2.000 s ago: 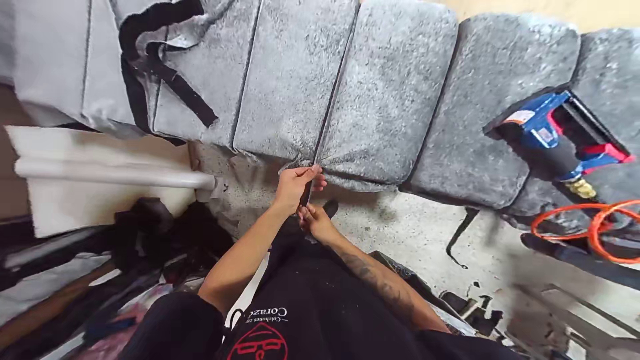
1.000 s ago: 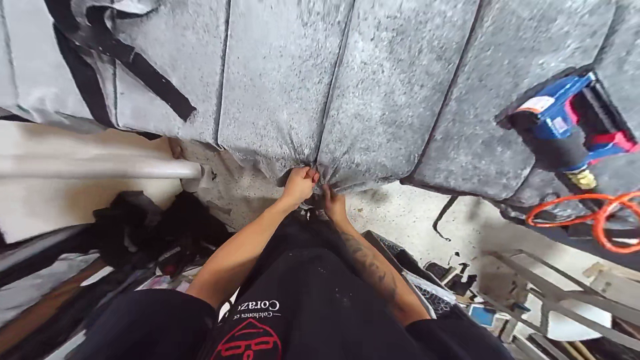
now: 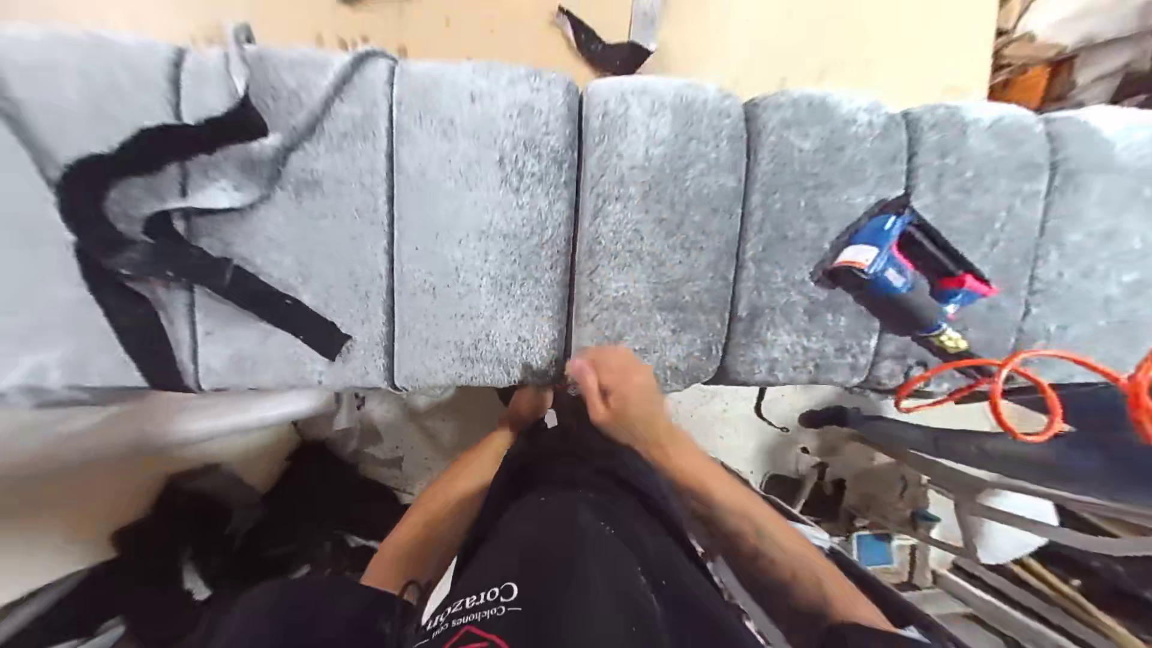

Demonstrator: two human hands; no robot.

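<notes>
A long padded panel in grey velvety fabric [image 3: 486,225], with vertical channels, lies across the view. My right hand [image 3: 621,396] is closed at its near edge, by the seam between two channels; whether it grips the cloth is unclear. Beside it on the left, my left hand [image 3: 526,405] is at the underside of the same edge, its fingers mostly hidden. On the panel's right part rests a blue and black pneumatic staple gun [image 3: 886,270], joined to an orange coiled air hose [image 3: 999,387]. Black fabric strips [image 3: 243,288] lie on the left part.
Behind the panel is a tan surface [image 3: 792,45] with a black scrap [image 3: 612,54] on it. Dark cloth [image 3: 261,522] is heaped at lower left, near a pale roll [image 3: 225,414]. Metal frames [image 3: 1017,517] and wood pieces stand at lower right.
My right hand has risen from beside my left hand onto the panel's near edge. My left hand has moved lower, partly under that edge. The view has shifted, showing more behind the panel.
</notes>
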